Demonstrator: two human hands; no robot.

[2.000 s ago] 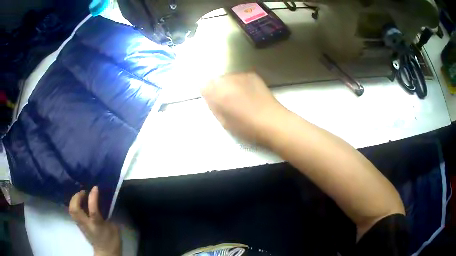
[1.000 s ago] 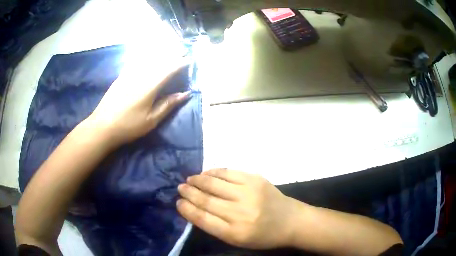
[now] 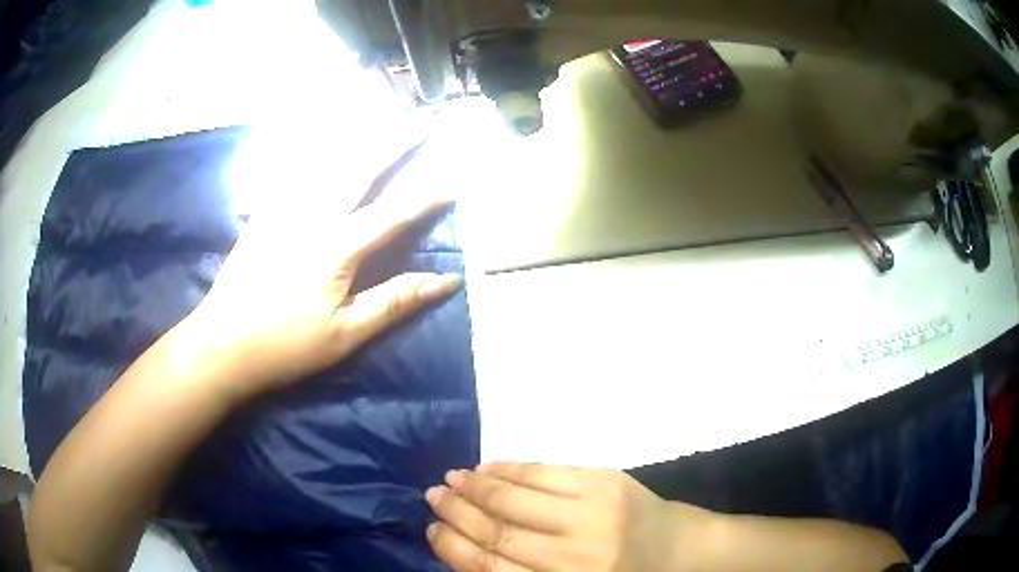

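Note:
A quilted navy panel [image 3: 324, 447] lies on the white table at the left, its right edge running up to the needle area [image 3: 441, 95], which the lamp's glare washes out. My left hand [image 3: 335, 268] lies flat on the panel just below the needle area, fingers spread, fingertips near the panel's right edge. My right hand [image 3: 548, 520] is at the panel's lower right edge, fingertips on the fabric; its thumb is hidden, so a grip cannot be made out.
A phone [image 3: 679, 84] lies on the machine bed [image 3: 603, 168]. A slim reddish-brown tool [image 3: 855, 218] lies on the bed's front edge. Black-handled scissors [image 3: 963, 223] are at the right end. More navy fabric [image 3: 905, 469] hangs at the lower right.
My left hand has come onto the panel near the needle, and my right hand has moved from the table to the panel's lower edge. The panel has straightened; the view has shifted.

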